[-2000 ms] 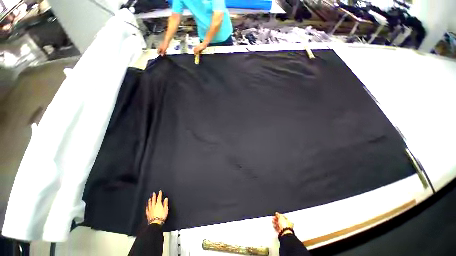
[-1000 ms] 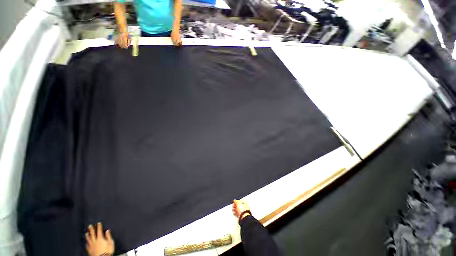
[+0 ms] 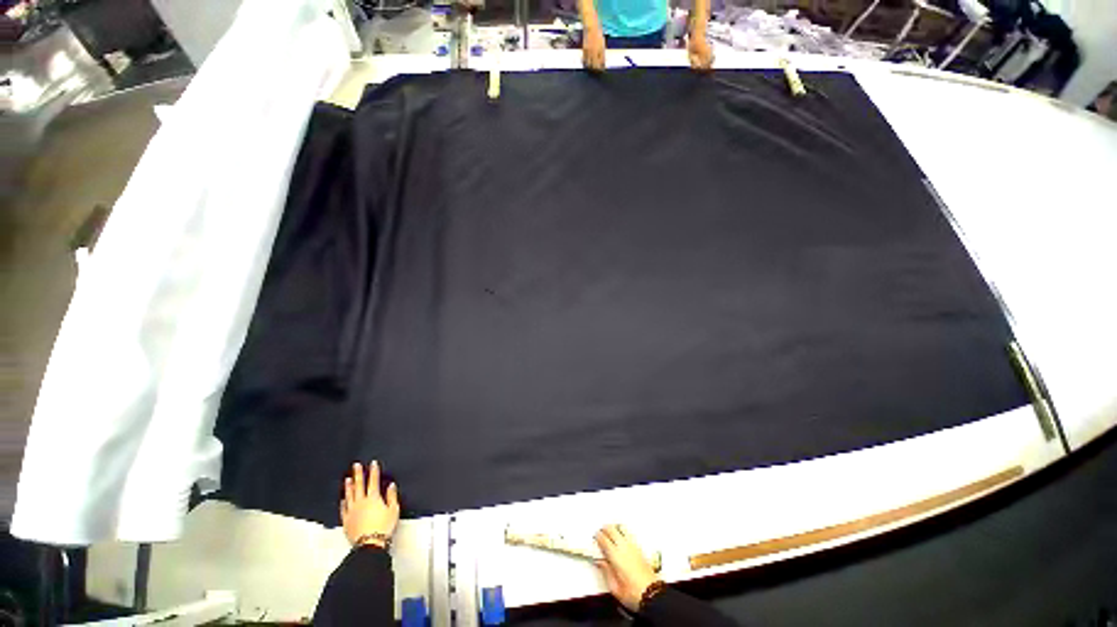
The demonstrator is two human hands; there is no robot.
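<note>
Black fabric (image 3: pixel 637 282) lies spread over the white-covered table, with folds bunched toward its left end. My left hand (image 3: pixel 369 507) lies flat, fingers apart, on the fabric's near edge at the lower left. My right hand (image 3: pixel 627 563) is on the right part of a mottled bar-shaped cloth weight (image 3: pixel 551 541) on the white strip near me, its fingers over the bar. Two more weights sit on the far fabric edge, one at left (image 3: pixel 494 83) and one at right (image 3: pixel 794 80).
A person's hands (image 3: pixel 701 52) rest at the far edge. A brown wooden strip (image 3: pixel 857 519) lies along the near table edge. Another weight (image 3: pixel 1031 392) and a thin dark straightedge (image 3: pixel 962 233) lie at the right fabric edge. Bunched white sheet (image 3: pixel 172 282) is at left; rail with blue pieces (image 3: pixel 442 576) is below.
My right hand has moved from the fabric's near edge down onto the near weight. The other person's hands have moved right along the far edge. The camera view has shifted too.
</note>
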